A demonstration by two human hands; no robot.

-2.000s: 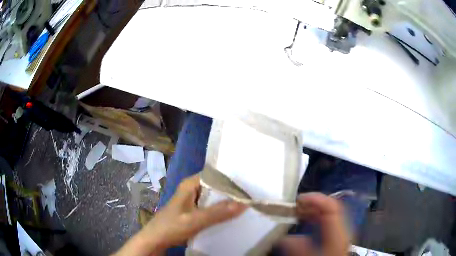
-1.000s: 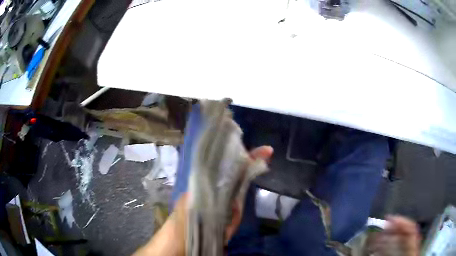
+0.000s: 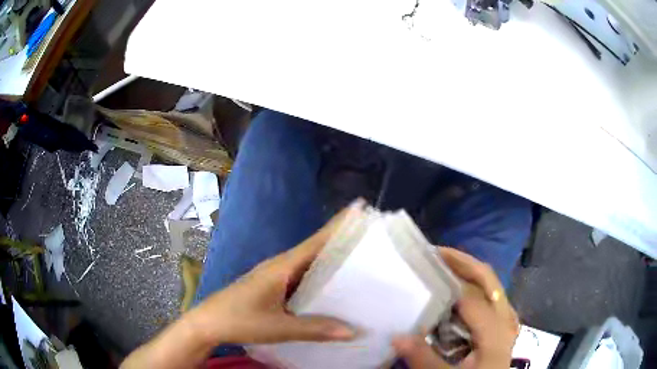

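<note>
A stack of grey-beige cut pieces (image 3: 360,292) is held over my lap, its pointed end facing the table. The top piece shows a white pointed face with a grey-beige border. My left hand (image 3: 288,310) grips its left side, thumb lying on the white face. My right hand (image 3: 472,317) holds its right side, fingers along the edge and thumb near the lower face. A small tangle of strips or thread shows by my right palm. The near end of the stack is cut off by the picture's edge.
The white machine table (image 3: 302,58) spans the top, with the presser foot area (image 3: 490,11) at its upper edge. White scraps (image 3: 166,177) lie on the floor at left, near a brown bundle (image 3: 169,133). A pale plastic bin (image 3: 609,346) stands at lower right.
The stack went from opened pieces, to upright in my left hand, to lying face up between both hands. My right hand came back from the lower right to the stack.
</note>
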